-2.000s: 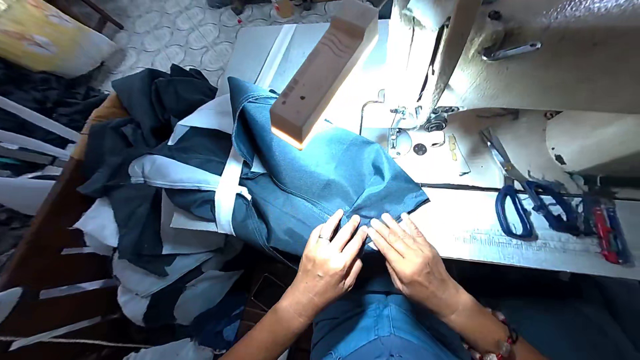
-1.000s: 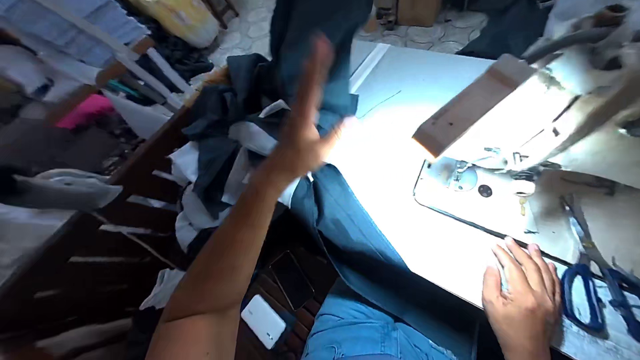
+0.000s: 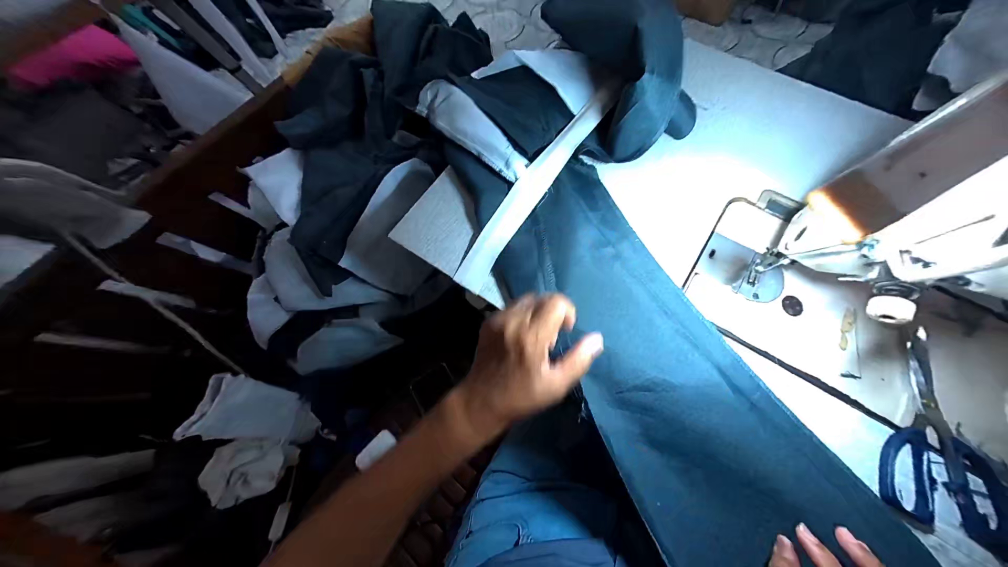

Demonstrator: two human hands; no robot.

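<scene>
A long dark teal fabric piece lies over the table edge and my lap. My left hand, fingers curled, is over its left edge; no cloth shows clearly between the fingers, and whether they touch it is hard to tell. Only the fingertips of my right hand show at the bottom edge, spread on or just above the fabric. A white strip crosses the fabric's upper part, near a bunched dark roll of cloth. The sewing machine's presser foot stands to the right of the fabric.
Blue-handled scissors lie on the table at right. A lit lamp hangs near the machine head, with a white bobbin-like part below. Dark and pale cloth pieces are heaped at left. A pale phone-like object lies below.
My left hand has come down from the raised cloth to the fabric's left edge. The teal fabric now spreads wide across the table edge. My right hand is no longer beside the scissors.
</scene>
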